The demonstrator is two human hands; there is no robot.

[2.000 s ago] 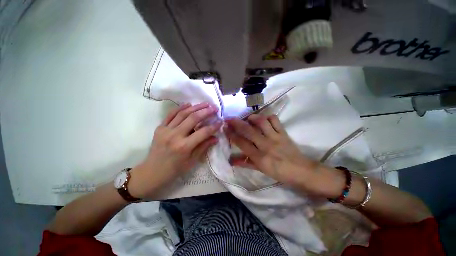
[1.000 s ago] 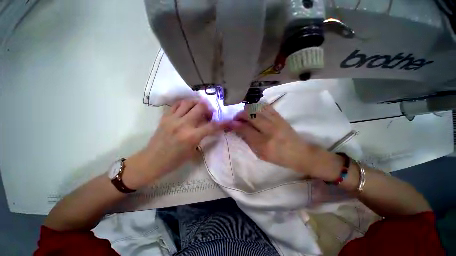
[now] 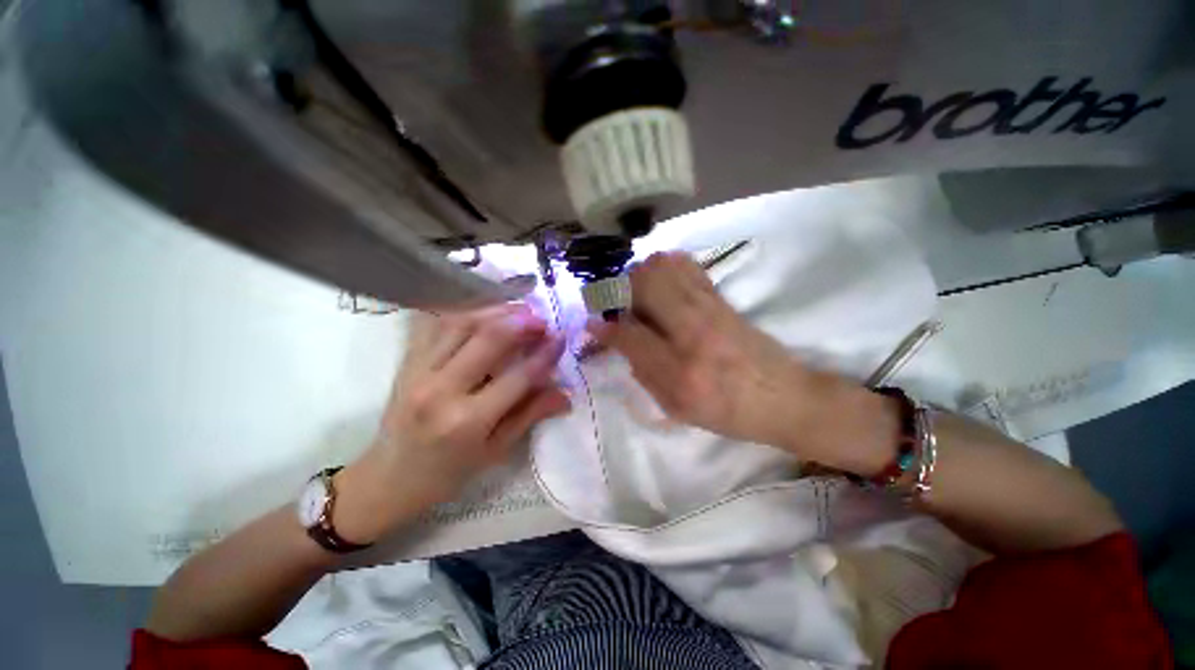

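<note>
The white garment (image 3: 682, 465) with thin dark stitch lines lies under the machine head and hangs over the table's front edge. My left hand (image 3: 459, 393) presses its fingertips on the cloth just left of the lit needle area. My right hand (image 3: 695, 347) holds the cloth just right of it, fingers bent beside a small ridged knob (image 3: 608, 296). The presser foot (image 3: 548, 262) is partly seen in violet-white light. The machine head hides the cloth behind it. A narrow pointed dark item, perhaps snips, shows behind my right hand.
The grey-white "brother" machine head (image 3: 433, 118) fills the top, with a larger ridged knob (image 3: 629, 164). The white table (image 3: 184, 406) has a ruler marking along its front. More white cloth (image 3: 380, 615) hangs below the table beside the striped lap. A metal rod lies at the right.
The view has shifted closer under the machine head, which covers more of the upper left. The garment's far left corner is now mostly hidden. My hands stay at the needle area, fingers slightly shifted.
</note>
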